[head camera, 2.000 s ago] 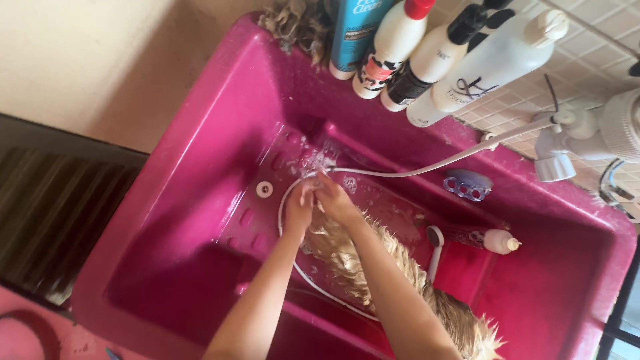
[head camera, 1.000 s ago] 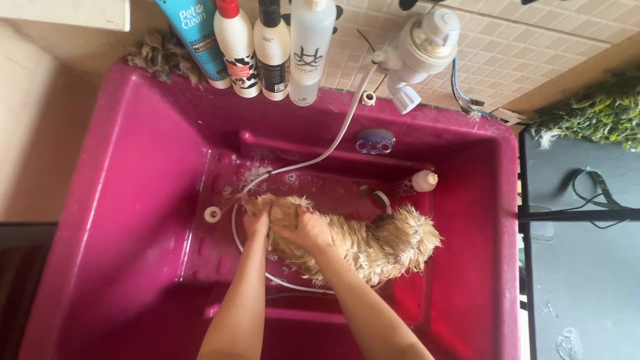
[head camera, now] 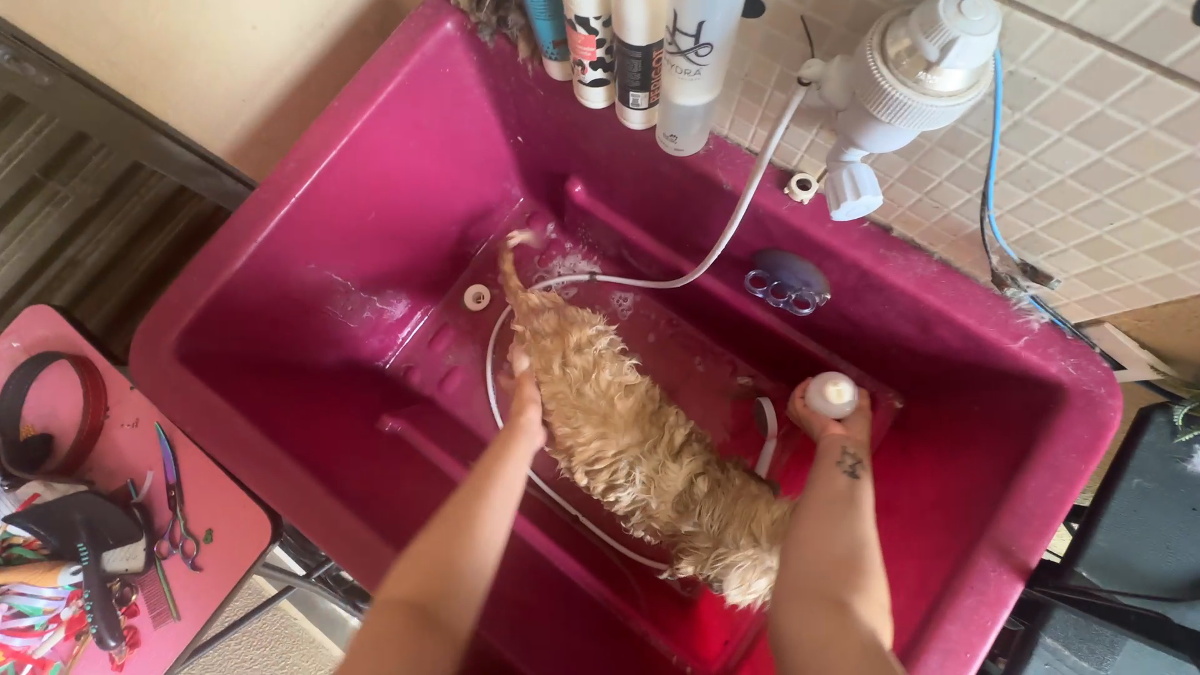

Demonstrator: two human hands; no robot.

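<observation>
A wet, tan, curly-haired dog [head camera: 619, 422] stands in a magenta plastic tub [head camera: 394, 169], its tail toward the drain side and its head near my right forearm. My left hand [head camera: 527, 398] rests against the dog's hindquarters, its fingers partly hidden by the coat. My right hand [head camera: 832, 412] grips a white bottle [head camera: 832, 394] by the tub's right end. Beside that hand lies a white shower head [head camera: 767, 436], and its white hose [head camera: 647, 281] loops around the dog and up to the wall heater [head camera: 891, 84].
Several bottles [head camera: 640, 66] stand along the back rim. A blue ring-shaped brush [head camera: 787, 281] hangs on the back wall of the tub. A white drain fitting [head camera: 476, 297] lies at left. Scissors [head camera: 175, 497], a comb [head camera: 157, 595] and a collar [head camera: 89, 412] are on a pink table.
My right hand has left the dog's back and taken hold of the white bottle at the tub's right end. My left hand stays at the hindquarters. The view has shifted.
</observation>
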